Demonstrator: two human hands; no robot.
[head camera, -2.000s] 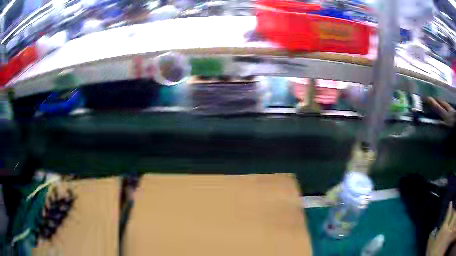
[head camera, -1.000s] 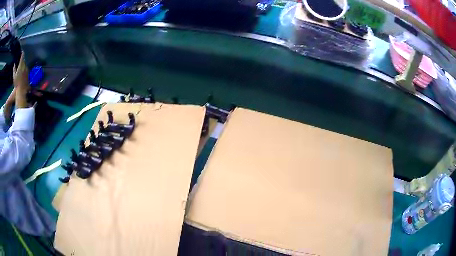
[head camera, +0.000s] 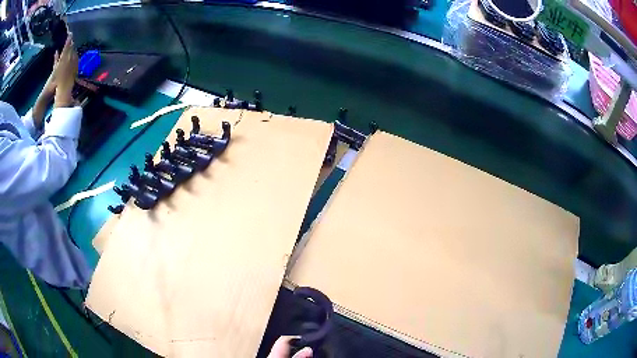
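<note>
My left hand (head camera: 285, 348) shows only as fingertips at the bottom edge, cut off by the frame. It is closed on a black curved part (head camera: 313, 311), which is held over the black mat (head camera: 377, 342). My right hand is not in view. Several upright hooked black parts (head camera: 167, 168) stand in a slanting row on the left cardboard sheet (head camera: 209, 259). A large cardboard sheet (head camera: 447, 245) lies to the right with nothing on it. More black parts (head camera: 241, 103) show behind the left sheet's far edge.
A coworker's sleeve (head camera: 35, 161) and hands are at the left, by a black tray (head camera: 126, 73). A dark green conveyor belt (head camera: 391, 77) runs behind the cardboard. A drinking bottle (head camera: 611, 311) stands at the right edge. A plastic-wrapped stack (head camera: 506, 59) and pink basket (head camera: 604, 84) are beyond the belt.
My left hand has come into view at the bottom with the black part. The view has shifted, so the cardboard sheets appear further right and the coworker shows more fully.
</note>
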